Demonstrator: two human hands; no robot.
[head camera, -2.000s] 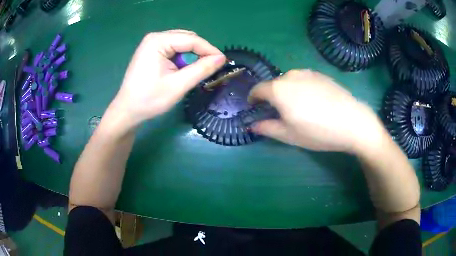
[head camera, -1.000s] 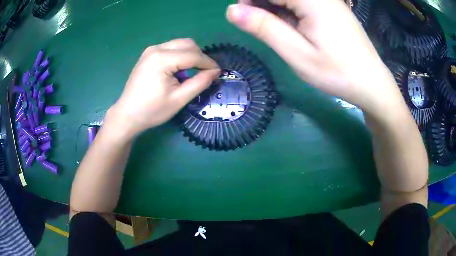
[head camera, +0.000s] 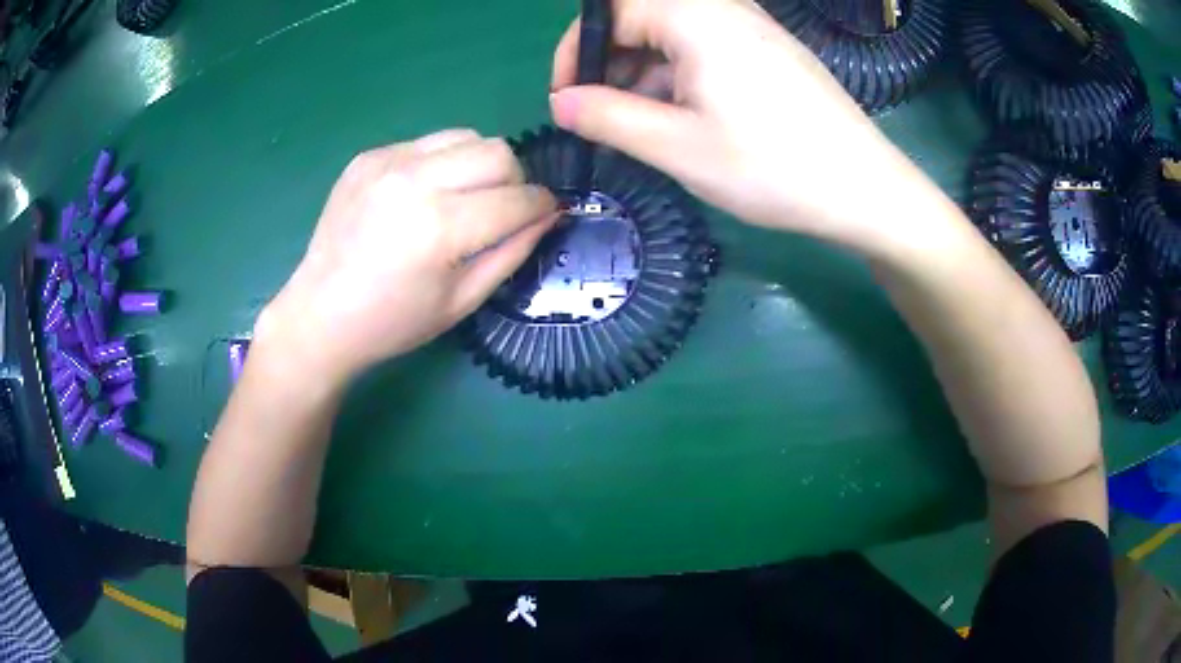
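Note:
A black round ribbed fan housing (head camera: 583, 356) lies flat in front of me, its shiny inner plate (head camera: 583, 272) facing up. A circuit board strip (head camera: 589, 205) sits at the plate's far edge. My left hand (head camera: 421, 253) is over the housing's left side, fingertips pinched at the board's left end; what they pinch is too small to tell, with a bit of red beside them. No cell shows in that hand now. My right hand (head camera: 725, 110) holds a dark stick-like tool (head camera: 593, 58) upright, its lower end down at the board.
A loose pile of purple battery cells (head camera: 91, 311) lies at the left. One more cell (head camera: 238, 360) is partly hidden by my left forearm. Several ribbed housings (head camera: 1056, 240) are grouped at the right and far right. The green table's near edge curves below my forearms.
My right hand has left the housing's rim, and now holds the dark tool at the board. The housing has turned, its board now at the far side. The purple cell in my left hand is hidden.

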